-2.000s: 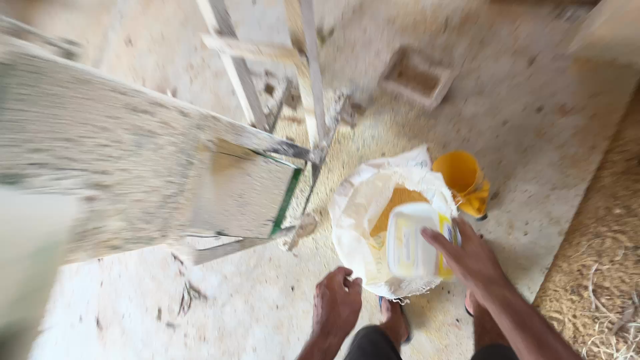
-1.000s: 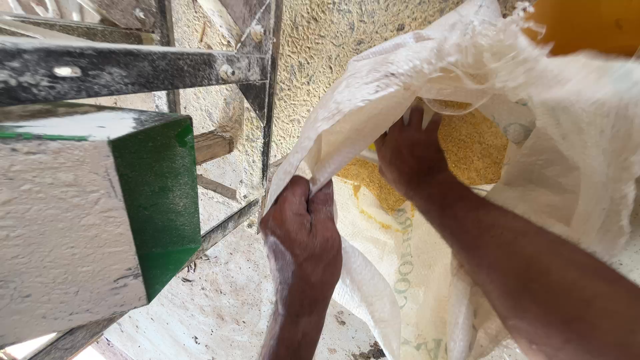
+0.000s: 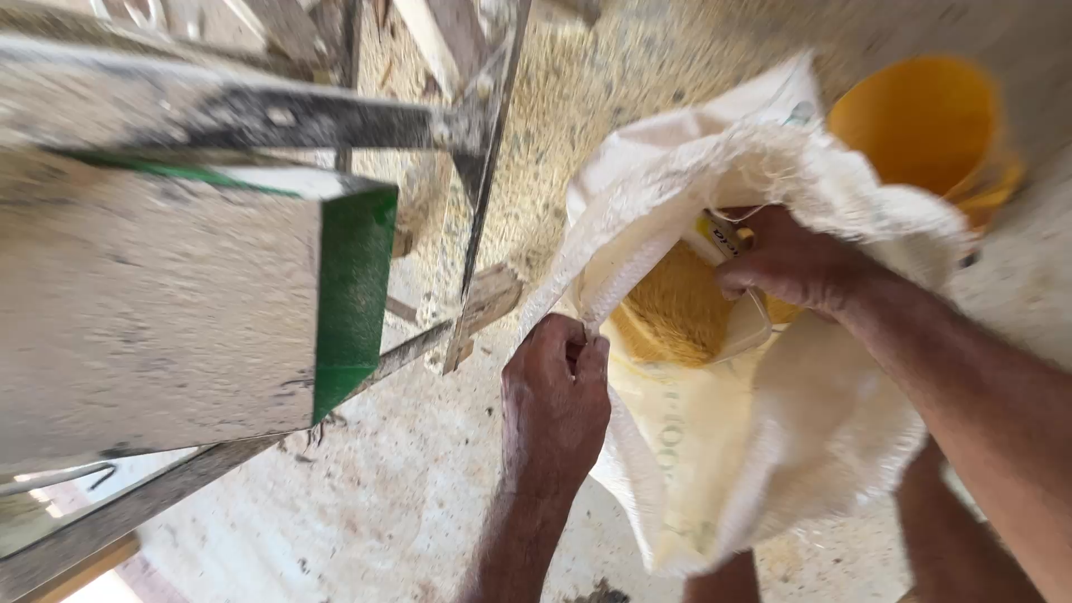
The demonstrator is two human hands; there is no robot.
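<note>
A white woven sack [image 3: 804, 427] stands with its mouth wide, and yellow-brown grain or meal [image 3: 670, 306] shows inside it. My left hand [image 3: 557, 394] grips the left edge of the sack's mouth between thumb and fingers. Down in the sack, my right hand [image 3: 783, 260] holds a clear plastic tub [image 3: 745, 331] with a yellow printed side. The tub is tilted and has the yellow-brown material in or against it; its far part is hidden by the hand and the sack's rim.
Left of the sack is a dusty machine chute with a green end [image 3: 356, 301] on a dark metal frame [image 3: 360, 121]. A yellow jug [image 3: 921, 126] stands behind the sack at the right. Spilled meal covers the floor near the frame, and my legs are below the sack.
My left hand, apart from the sack two seconds ago, has taken hold of its edge. My right hand has gone down into the sack with the tub. The view has moved much closer.
</note>
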